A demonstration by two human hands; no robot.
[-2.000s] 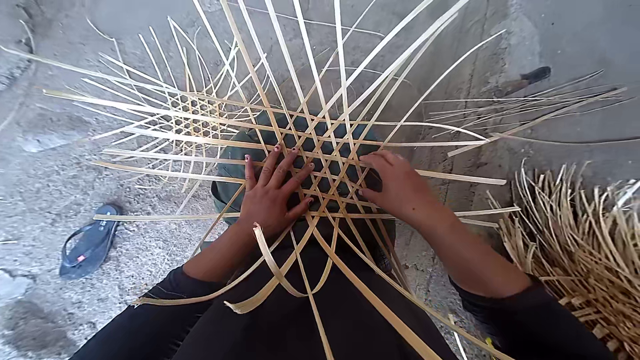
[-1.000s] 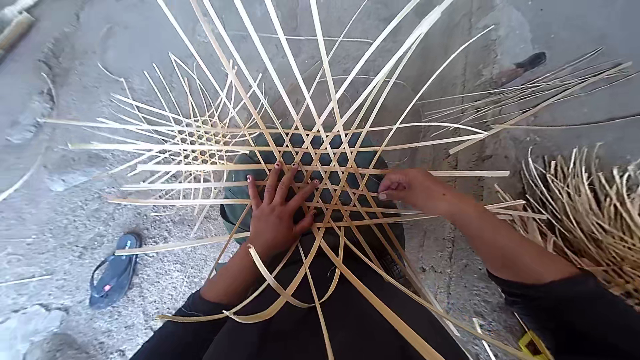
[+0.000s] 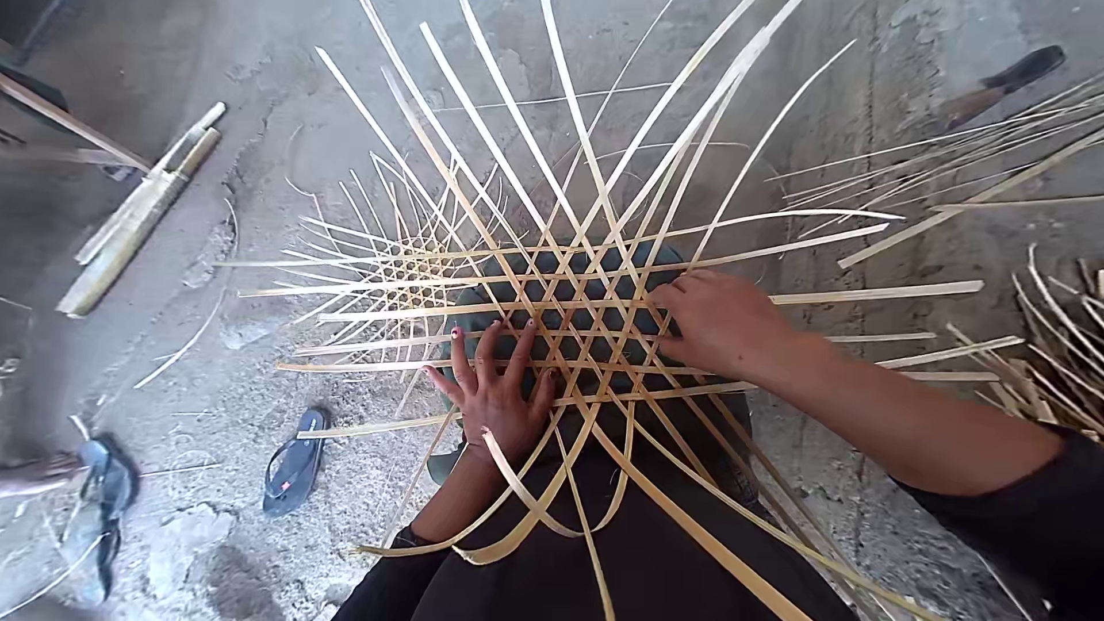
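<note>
An open hexagonal weave of pale bamboo-like strips (image 3: 595, 304) lies across my lap over a dark green cloth, its long loose ends fanning out on all sides. My left hand (image 3: 500, 401) rests flat on the weave's lower left part with its fingers spread. At the right side of the weave is my right hand (image 3: 716, 319), its fingers bent and its thumb near the crossing strips; whether it pinches a strip is hidden by the hand. Several strip ends curl down over my dark clothing.
A second, smaller woven piece (image 3: 418, 274) lies on the ground at the left. Split wood pieces (image 3: 147, 216), a flip-flop (image 3: 296, 461) and another person's foot (image 3: 43, 474) are farther left. At right are thin strips (image 3: 949, 164), a knife-like tool (image 3: 1009, 82) and a strip pile (image 3: 1052, 371).
My right hand, lifted beside the right edge one second ago, is now over the weave's right part. My left hand remains spread on the weave. The view has shifted left.
</note>
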